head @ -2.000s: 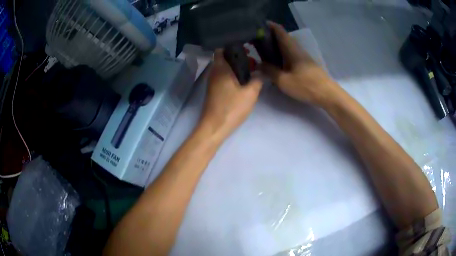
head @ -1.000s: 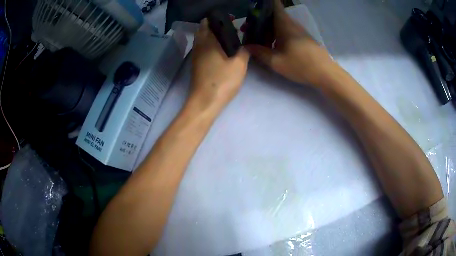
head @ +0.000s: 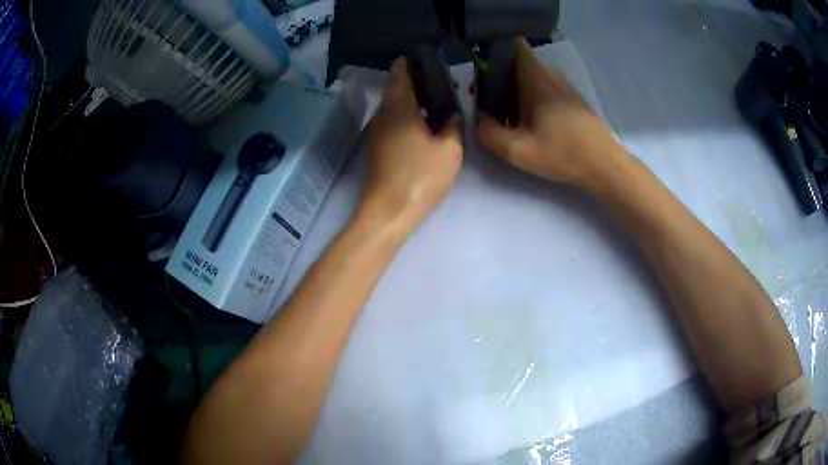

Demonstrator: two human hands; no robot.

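Note:
My left hand [head: 413,150] is closed around the handle of a dark grey handheld mini fan [head: 386,23] at the top centre. My right hand [head: 549,123] is closed around the handle of a second dark mini fan [head: 513,16] beside it. The two barrel heads are side by side with a narrow dark gap between them, and the top edge of the picture cuts them off. The fingers partly hide both handles. A small yellow-green mark shows by the right fan's handle. Both fans are over the far part of the white foam sheet [head: 436,309].
A pale blue "MINI FAN" box [head: 263,204] stands at the left, beside a desk fan [head: 172,59] and a dark cylindrical object [head: 159,163]. A clear plastic bag [head: 68,363] lies lower left. Dark waiting fans [head: 785,136] lie at the far right.
Since one second ago, the two fan heads have come into view at the top, now side by side. The hands appear slightly lower and further right, and the surroundings have shifted in the picture too.

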